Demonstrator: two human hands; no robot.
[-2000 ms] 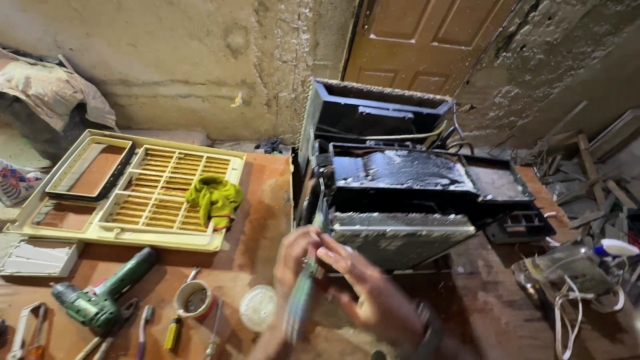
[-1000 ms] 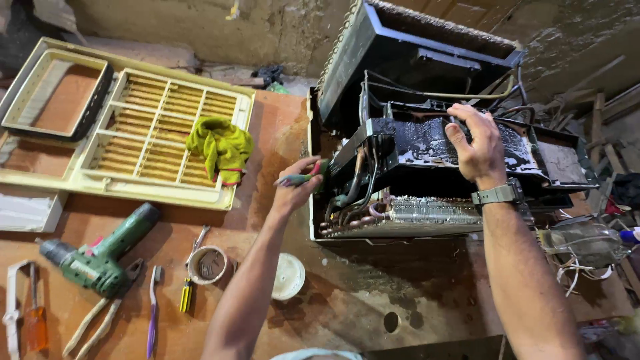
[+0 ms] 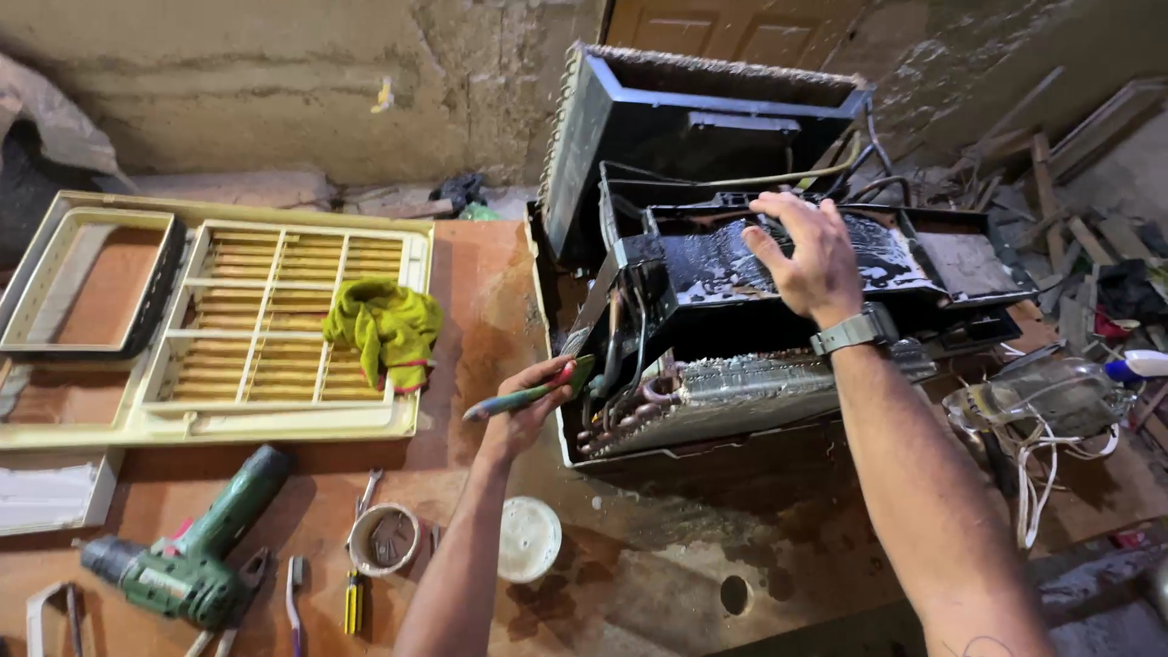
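Note:
My left hand (image 3: 529, 401) holds a paintbrush (image 3: 511, 400) with a green and blue handle beside the copper tubes (image 3: 613, 328) at the left end of an opened window air conditioner. Its bristles point up against the unit's left side. My right hand (image 3: 808, 260), with a wristwatch (image 3: 856, 330) on the wrist, rests spread on the black housing (image 3: 712, 260), which is streaked with white foam. In front of the housing lies the finned evaporator coil (image 3: 757, 392). The taller condenser section (image 3: 703, 146) stands behind it.
To the left lie a cream front grille (image 3: 292, 420) with a yellow-green glove (image 3: 383, 328), a green cordless drill (image 3: 196, 547), a toothbrush (image 3: 293, 602), a yellow screwdriver (image 3: 353, 602), a cup of screws (image 3: 384, 538) and a round white lid (image 3: 529, 538). A spray bottle (image 3: 1049, 392) and white cable (image 3: 1036, 465) are at right.
Two seconds ago both hands were together in front of the unit; they have since parted, the left to the tubes, the right onto the housing. Since one second ago, both hands have stayed near those places.

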